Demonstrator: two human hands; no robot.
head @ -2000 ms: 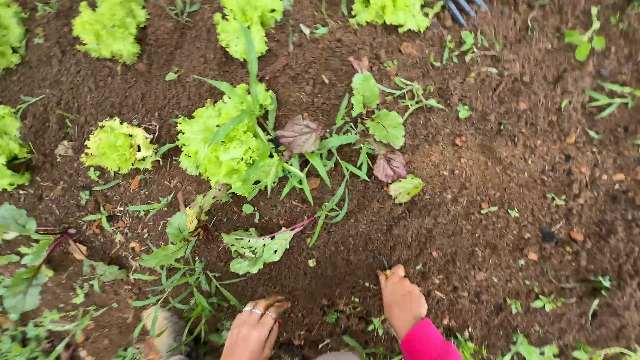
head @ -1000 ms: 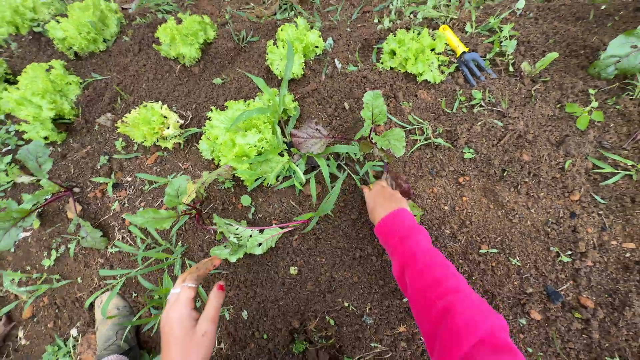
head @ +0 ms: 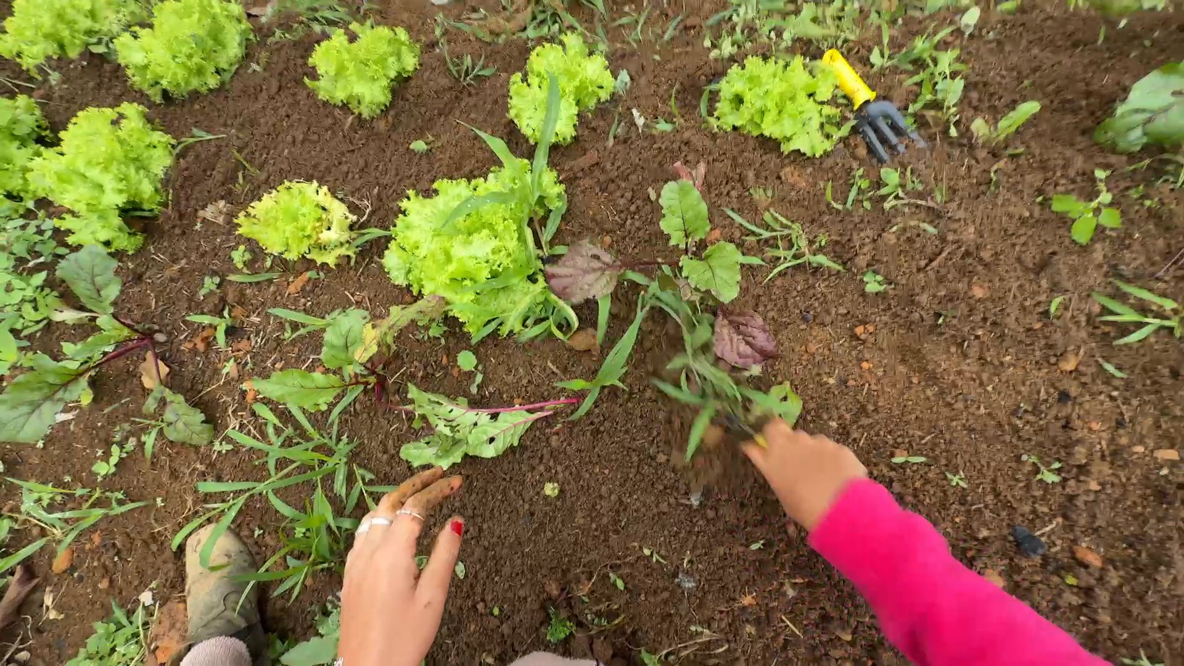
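My right hand (head: pixel 803 470), in a pink sleeve, is closed on a small hand tool with a bit of yellow at the handle; its dark working end is blurred against uprooted grassy weeds (head: pixel 698 356). Purple-green beet leaves (head: pixel 745 339) surround those weeds, beside a frilly green lettuce (head: pixel 467 245). My left hand (head: pixel 402 555), wearing rings and with soil on the fingers, hovers low over the soil with fingers apart and nothing in it. Just above its fingertips lies a hole-eaten beet leaf (head: pixel 472 433) with a pink stem.
Further lettuces (head: pixel 782 102) grow along the far side. A hand cultivator (head: pixel 869 106) with yellow handle and dark tines lies beside one. A boot (head: pixel 220 583) stands at lower left among grass weeds (head: pixel 314 518). More beet plants (head: pixel 111 356) grow at the left.
My right hand reached up to the weeds by the beet leaves, then came back toward me with weeds shifted beside the tool. The view has moved, bringing the yellow-handled cultivator fully into sight.
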